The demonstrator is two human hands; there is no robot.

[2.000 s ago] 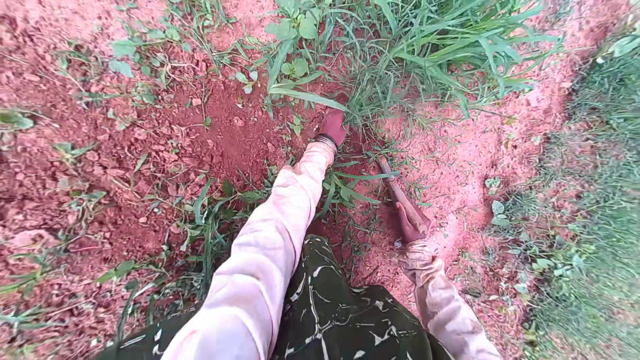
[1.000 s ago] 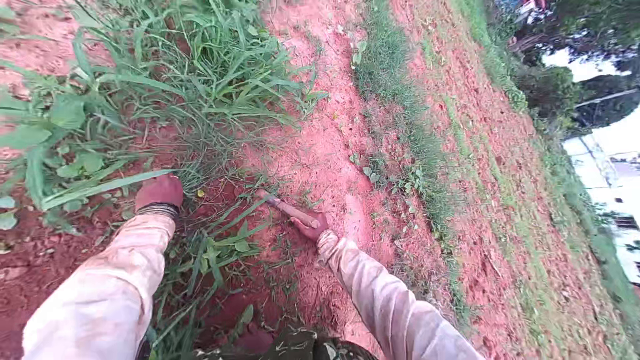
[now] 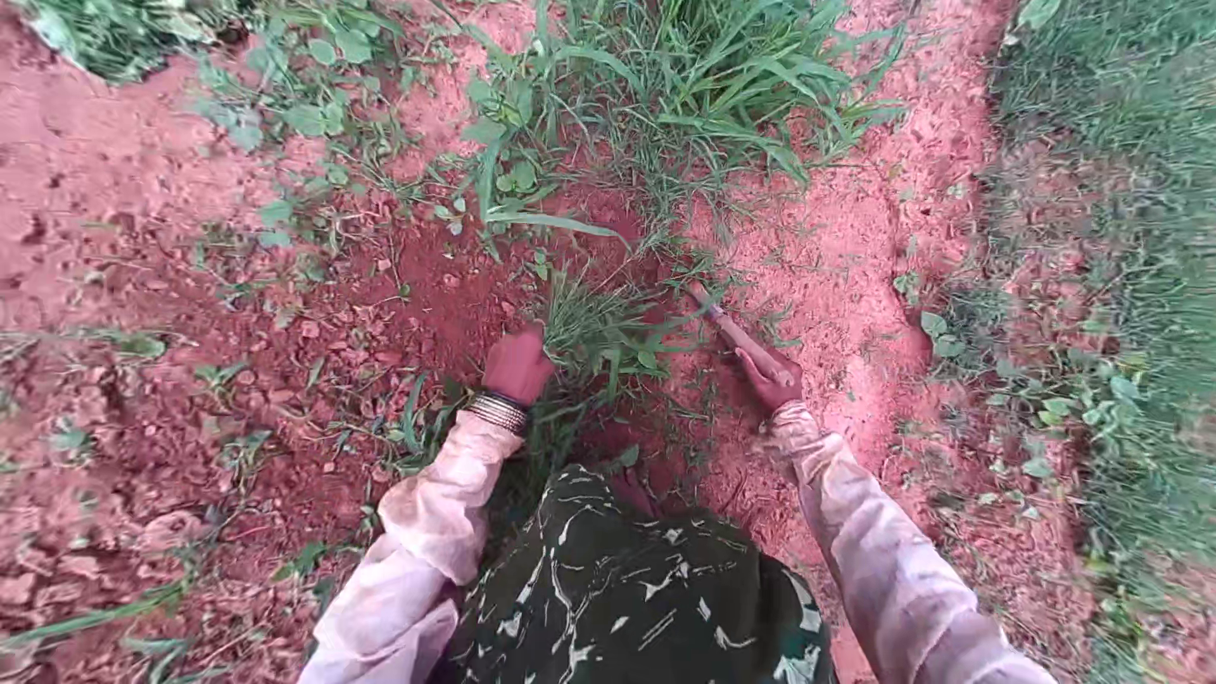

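Bangles circle the wrist of my left hand (image 3: 519, 366), which is closed on a bunch of cut or pulled grass (image 3: 594, 318) just left of the middle. To its right, my right hand (image 3: 771, 378) grips the wooden handle (image 3: 724, 323) of a hand tool. The handle points up and to the left; the tool's head is hidden among grass and soil. Beyond both hands stands a thick clump of green grass (image 3: 703, 76) in reddish soil.
Loose, lumpy red soil (image 3: 114, 456) with small weeds lies at the left. Broad-leaved plants (image 3: 318, 109) grow at the upper left. A strip of dense grass (image 3: 1159, 332) runs along the right side. Dark patterned cloth (image 3: 636, 589) covers my lap.
My left hand has drawn back from the base of the grass clump toward my lap, with a bunch of grass in it. The right hand still holds the tool handle. The view has swung right and back.
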